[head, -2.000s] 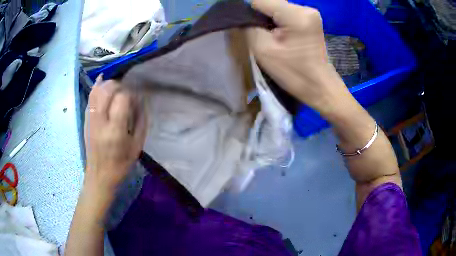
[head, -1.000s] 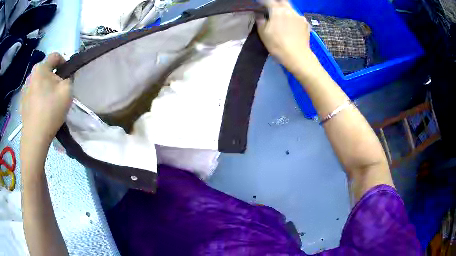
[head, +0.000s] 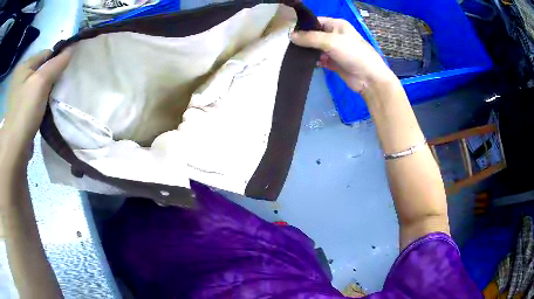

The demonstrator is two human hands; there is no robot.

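An off-white garment with a dark brown waistband is held open above my purple-clothed lap, its pale inside showing. My left hand grips the waistband at the left, at the picture's left side. My right hand grips the waistband at its upper right corner, thumb on the inner side. The two band ends hang apart at the front. A small round metal dot shows on the left band end. The garment's outer side is mostly hidden.
A blue bin with a folded checked cloth stands at the upper right. A pale speckled table runs along the left, with dark cloth on it. White cloth lies in another blue bin at the top left. A wooden frame is at the right.
The crumpled garment was first spread open between both hands. Over the last second my left hand has moved left, and the right band end has swung slightly down and left.
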